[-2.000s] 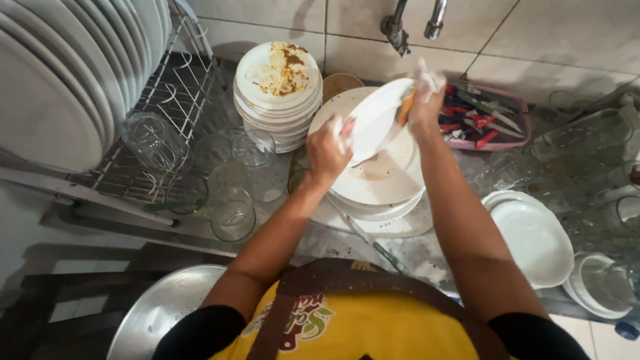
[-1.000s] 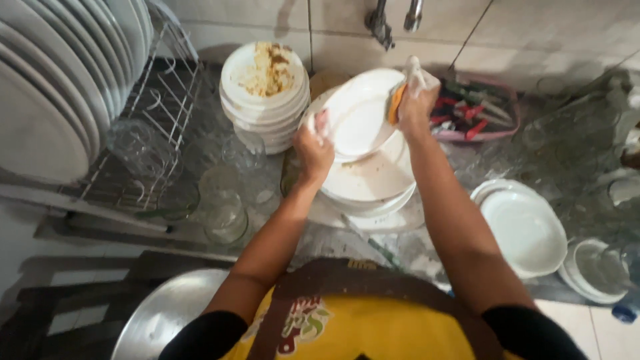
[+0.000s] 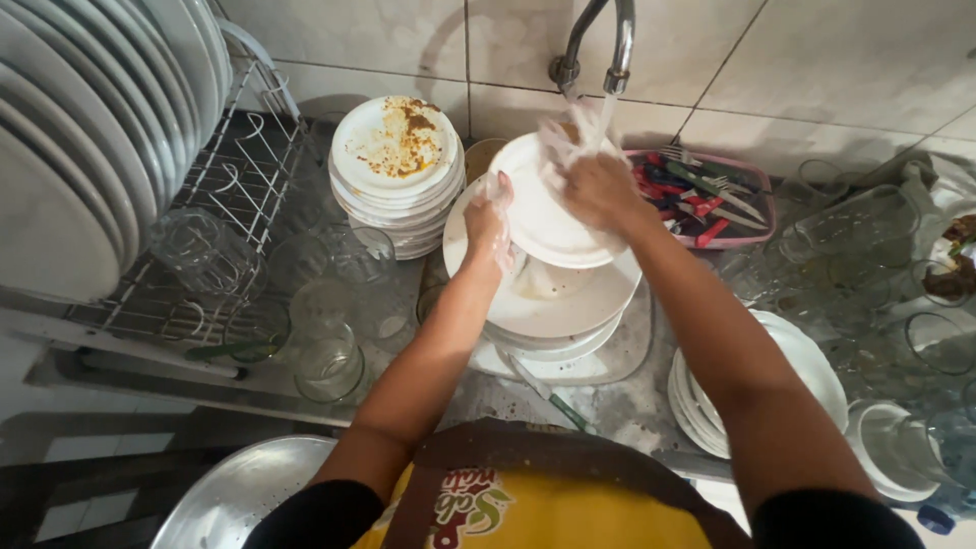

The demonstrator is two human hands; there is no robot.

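Note:
My left hand (image 3: 492,221), foamy with suds, grips the left edge of a white plate (image 3: 537,210), tilted above a stack of larger white plates (image 3: 549,313). Across the plate's upper right side lies my right hand (image 3: 598,183), blurred, with a brownish-orange sponge (image 3: 568,133) partly visible by its fingers. Water runs from the metal faucet (image 3: 618,80) just beyond that hand. To the left, a pile of smaller plates (image 3: 393,149) has brown food residue on top. A green-handled knife (image 3: 564,408) lies in front of the large plates.
Large plates stand in a wire dish rack (image 3: 229,183) at left, with drinking glasses (image 3: 328,362) near it. A pink tub (image 3: 768,206) of cutlery sits behind my right arm. White bowls (image 3: 801,366) and many glasses (image 3: 934,343) occupy the right. A metal colander (image 3: 244,496) is below left.
My right hand has moved from the plate's right edge up across its face, near the faucet. Running water now shows; none was visible earlier. My left hand still holds the plate's left side.

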